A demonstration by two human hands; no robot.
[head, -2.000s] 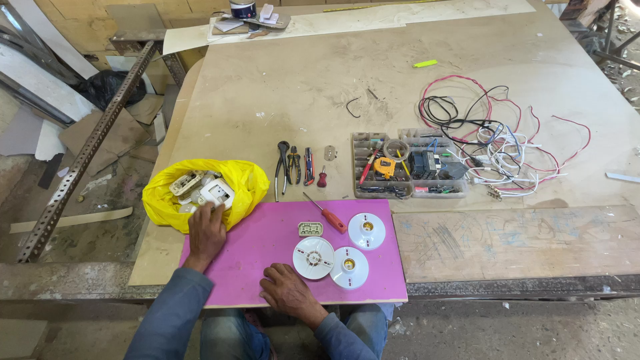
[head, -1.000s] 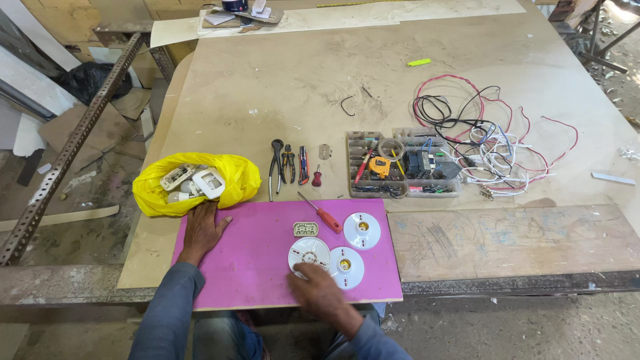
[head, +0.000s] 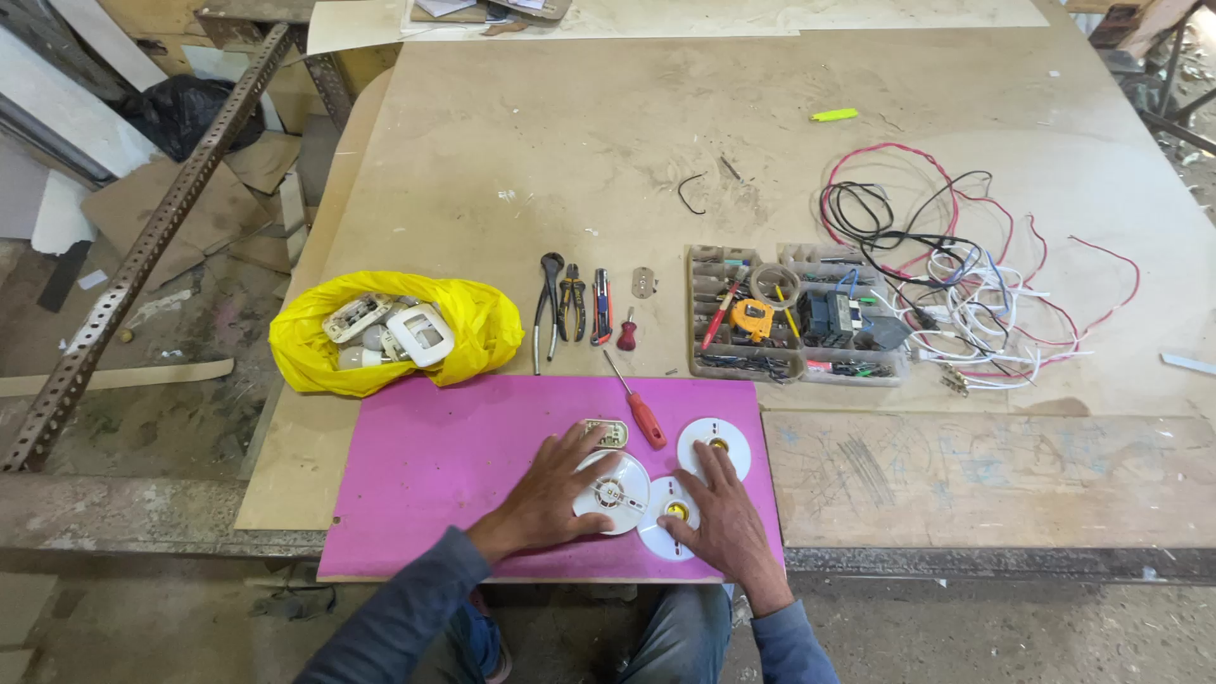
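On a pink board (head: 427,465) at the table's front edge, my left hand (head: 551,489) lies spread, its fingertips on a round white plastic base (head: 627,513) and near a small rectangular socket part (head: 613,434). My right hand (head: 722,518) rests with fingers apart over two round white lamp holders, the lower one (head: 662,543) and the upper one (head: 736,435). A red-handled screwdriver (head: 644,418) lies just above them. A yellow plastic bag (head: 475,328) with white electrical fittings (head: 421,334) overlaps the board's upper left.
Pincers (head: 548,309), cutting pliers (head: 572,304), a utility knife (head: 602,306) and a small screwdriver (head: 627,331) lie above the board. Right of them are a compartment box (head: 698,313) of small parts and tangled wires (head: 959,285). A perforated metal bar (head: 157,233) stands at left.
My left hand has left the side of the yellow bag and moved right to the round white base. My right hand has moved from that base onto the two lamp holders.
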